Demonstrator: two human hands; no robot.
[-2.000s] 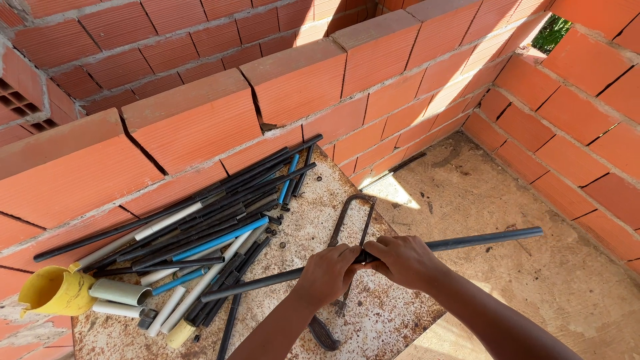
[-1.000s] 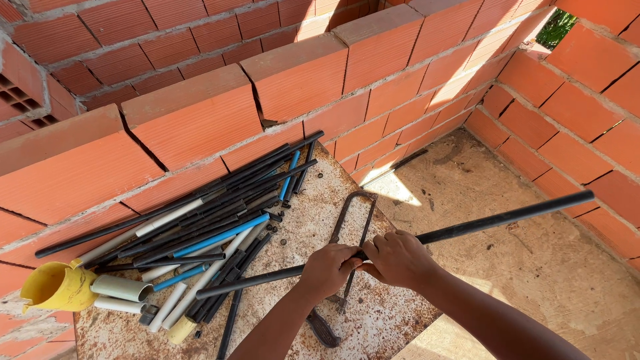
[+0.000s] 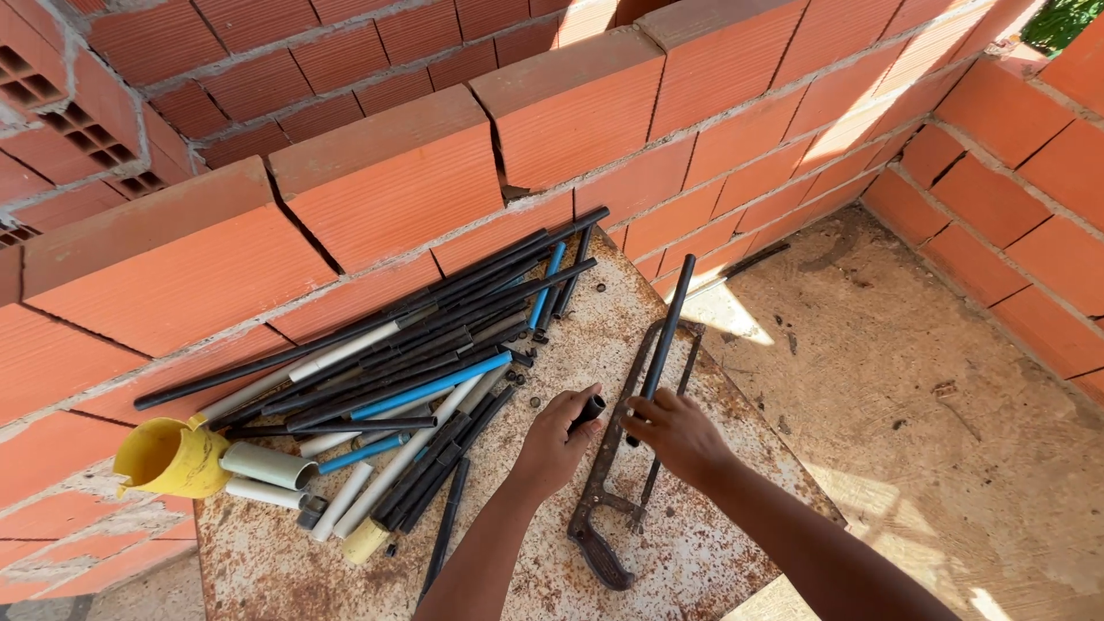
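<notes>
My left hand (image 3: 556,444) grips a black plastic pipe whose hollow end (image 3: 592,409) points up between thumb and fingers; the rest of it is hidden by the hand. In my right hand (image 3: 677,435) is another black pipe (image 3: 671,332), held near its lower end and slanting up and away. Beneath my right hand a rusty hacksaw (image 3: 606,461) lies on the rusted metal tabletop (image 3: 690,552), its handle toward me. To the left of my hands is a pile of black pipes (image 3: 414,345), with blue pipes (image 3: 431,385) and white pipes (image 3: 401,457) among them.
A yellow plastic container (image 3: 172,457) and a short wide grey pipe piece (image 3: 269,466) sit at the table's left edge. Behind the table runs a hollow-brick wall (image 3: 388,190), meeting another brick wall (image 3: 1018,190) at the right. Concrete floor (image 3: 914,431) lies beyond the table's right edge.
Both hands were close together on one long black pipe lying across the hacksaw. Now they are apart, each with a separate piece, and the right-hand piece has swung to point away from me.
</notes>
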